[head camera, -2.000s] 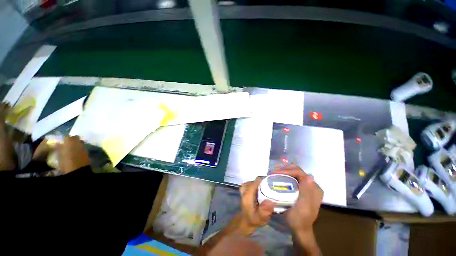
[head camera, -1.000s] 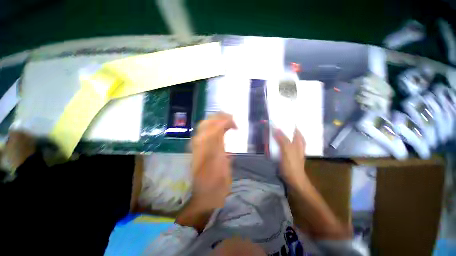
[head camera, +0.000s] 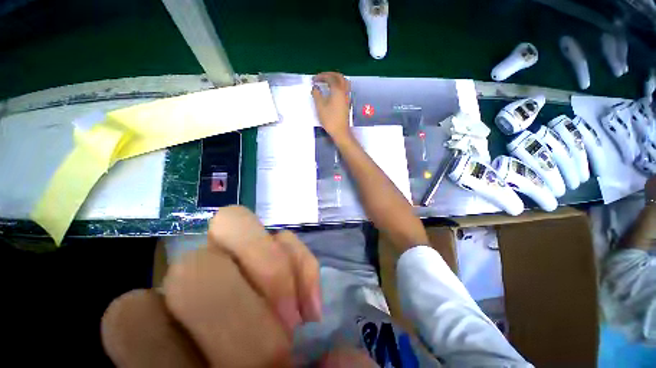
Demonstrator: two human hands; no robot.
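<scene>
My right hand (head camera: 332, 104) is stretched over the bench to its far edge, fingers apart and curved, with no device seen in it. My left hand (head camera: 223, 287) is large, close to the camera and blurred, fingers curled; whether it holds anything cannot be told. A white handheld device (head camera: 376, 32) lies on the dark green conveyor beyond my right hand. Several more white devices with dark display areas (head camera: 532, 159) lie side by side at the right of the bench.
Printed grey mat sheets (head camera: 446, 188), a crumpled wipe (head camera: 466, 133) and a slim dark tool (head camera: 440, 178) lie on the bench. A phone (head camera: 219, 172) and a yellow strip (head camera: 194, 115) lie left. Open cartons (head camera: 547, 273) stand below. Another person's sleeve (head camera: 633, 287) shows at right.
The white device held earlier is out of my hands. My right hand has moved forward to the bench's far edge; my left hand has come up near the camera. The view has shifted right.
</scene>
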